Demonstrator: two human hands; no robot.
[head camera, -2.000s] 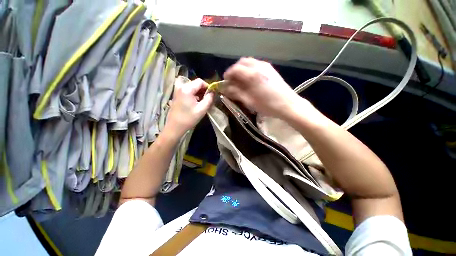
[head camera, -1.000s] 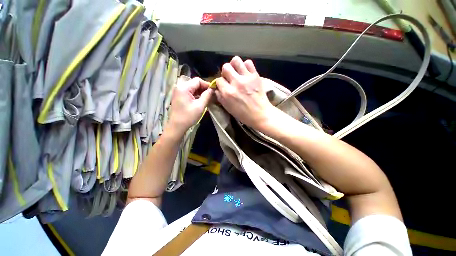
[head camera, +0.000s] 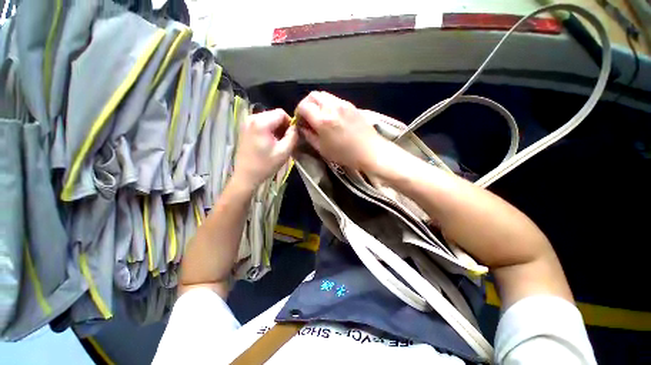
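A beige tote bag (head camera: 325, 201) lies open over my lap, its mouth facing up. My left hand (head camera: 265, 141) pinches the bag's yellow binding end (head camera: 293, 121) at the far left corner of the mouth. My right hand (head camera: 334, 130) is at the same corner, its fingers bent against the binding end and mostly hiding it. Another yellow tab (head camera: 477, 271) shows at the near right corner. One pair of beige handles (head camera: 403, 285) hangs over the near side. The other handles (head camera: 571, 132) loop out to the right, up to the bench edge.
A large layered pile of grey bag bodies with yellow lines (head camera: 107, 107) stands at the left. The pale bench (head camera: 342, 60) crosses the top, with red strips (head camera: 350, 28) along its edge. A dark tool grip (head camera: 582, 39) lies at its right. The navy apron (head camera: 371, 306) lies under the bag.
My right hand, blurred and raised earlier, has come in against the binding end beside my left fingers. The view has shifted slightly, and the bench edge sits higher in the picture.
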